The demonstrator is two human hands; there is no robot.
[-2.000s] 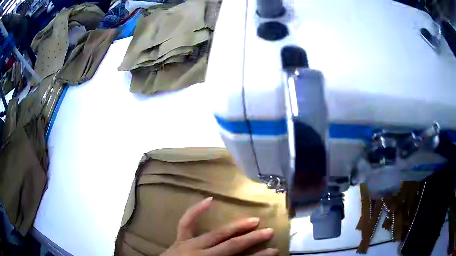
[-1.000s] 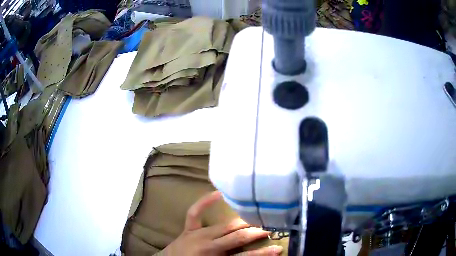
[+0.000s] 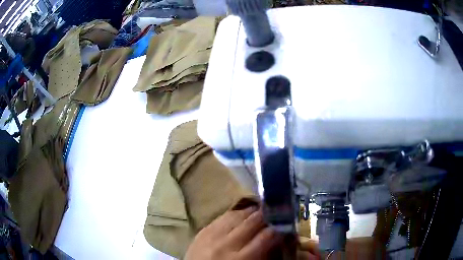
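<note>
A khaki-brown garment panel [image 3: 203, 185] lies on the white table left of the sewing machine head [image 3: 355, 76], turned at an angle, with a lighter ply showing along its left side. My left hand [image 3: 231, 237] is at the panel's lower right, its fingers bent around the bunched edge beside the needle area. The chrome take-up guard [image 3: 274, 162] hides its fingertips. A small skin-toned patch, perhaps part of my right hand [image 3: 308, 247], shows under the head at the bottom edge; its grip cannot be seen. The needle is hidden.
A stack of cut panels [image 3: 177, 66] lies at the back of the table [image 3: 109, 152]. Brown pieces [image 3: 38, 193] hang over the left edge, one with dotted holes. Tan zippers [image 3: 406, 218] hang at the right below the head.
The panel has turned and its far end has shifted back, showing the lighter ply. My left hand has gone from spread flat on the cloth to bent at its edge. The camera view has shifted.
</note>
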